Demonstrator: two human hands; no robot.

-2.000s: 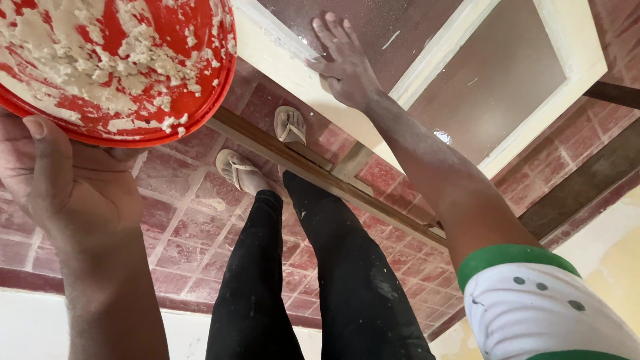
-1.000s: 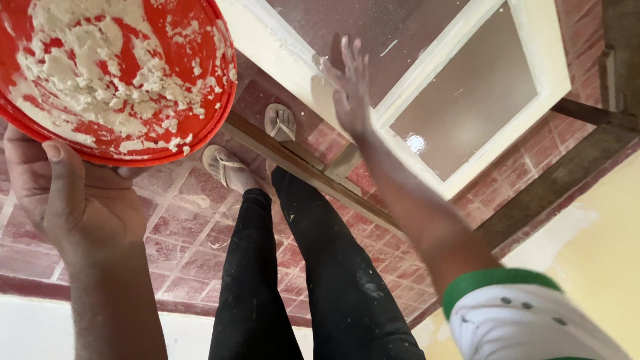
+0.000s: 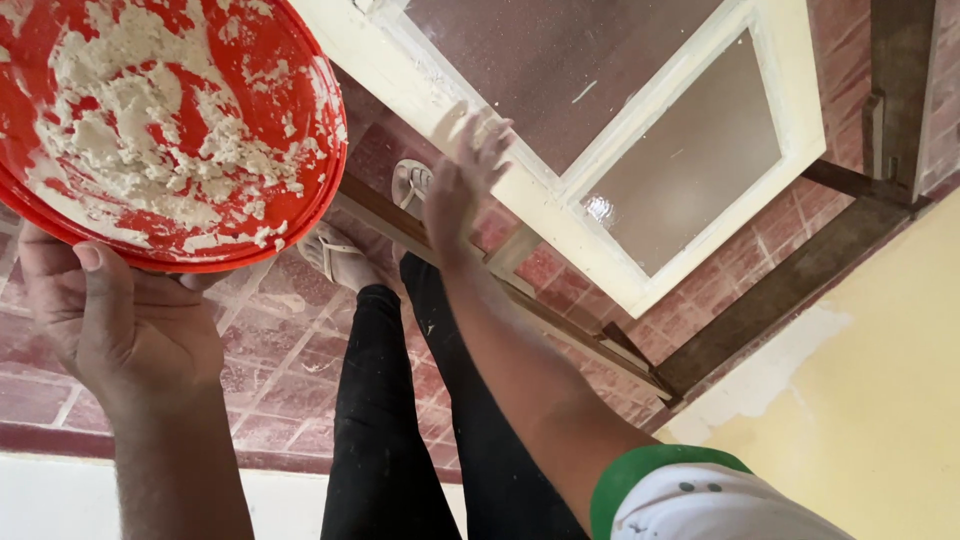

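Note:
At the upper left, a red plastic lid carries crumbly white putty. My left hand grips its lower rim from beneath, thumb at the edge. My right hand, blurred, is over the cream-painted frame of a glazed door or window, fingers spread and nothing visible in them. Whether it touches the frame cannot be told. White smears run along the frame beside the glass panes.
A dark wooden frame lies around the panel on the red tiled floor. My sandalled feet stand beside its long wooden rail. A yellow wall with white patches is at the right.
The red lid reaches further into view. My right hand has moved off the upper part of the frame, down along it and nearer my feet. The view has shifted somewhat.

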